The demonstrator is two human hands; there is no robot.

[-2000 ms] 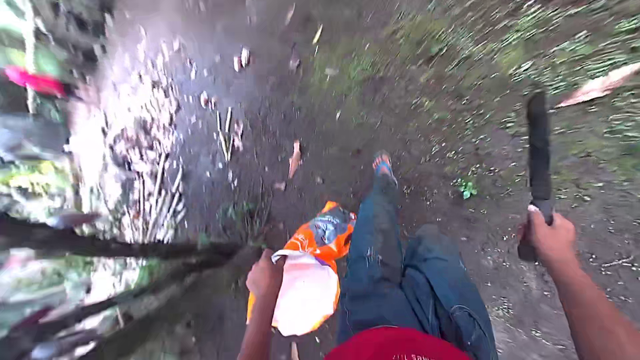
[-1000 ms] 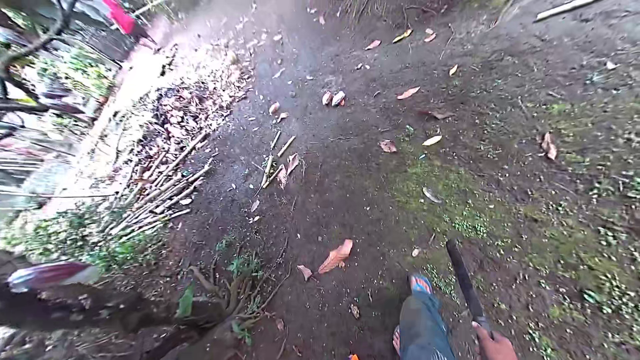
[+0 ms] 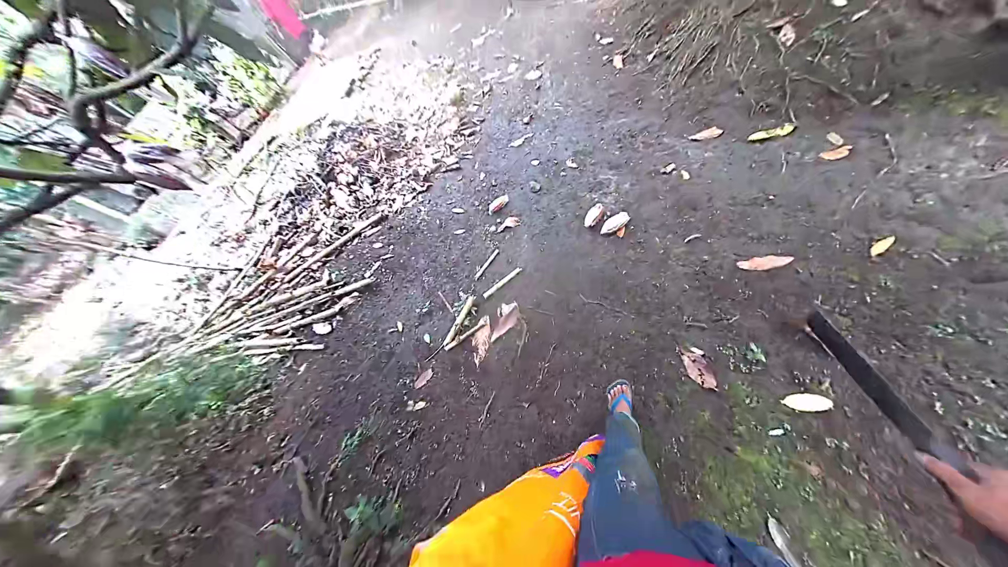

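My right hand (image 3: 972,492) is closed around the handle of a machete (image 3: 874,386) at the lower right, its dark blade pointing up and left over the soil. An orange plastic sack (image 3: 512,524) with printing on it hangs beside my jeans-clad leg (image 3: 634,488) at the bottom. My left hand is outside the view. Past the sack, my foot (image 3: 620,394) in a blue flip-flop is on the dirt path.
Cut sticks (image 3: 299,307) lie heaped along the left edge, near a leafless branch (image 3: 126,87). Short sticks (image 3: 461,321), cacao-like pods (image 3: 614,223) and dry leaves (image 3: 765,262) are scattered on the path. Exposed roots (image 3: 701,47) line the upper right bank.
The view has swung forward along the path. My left hand, on the sack's rim two seconds ago, is out of view. The sack, barely visible one second ago, shows again; the machete now points up-left.
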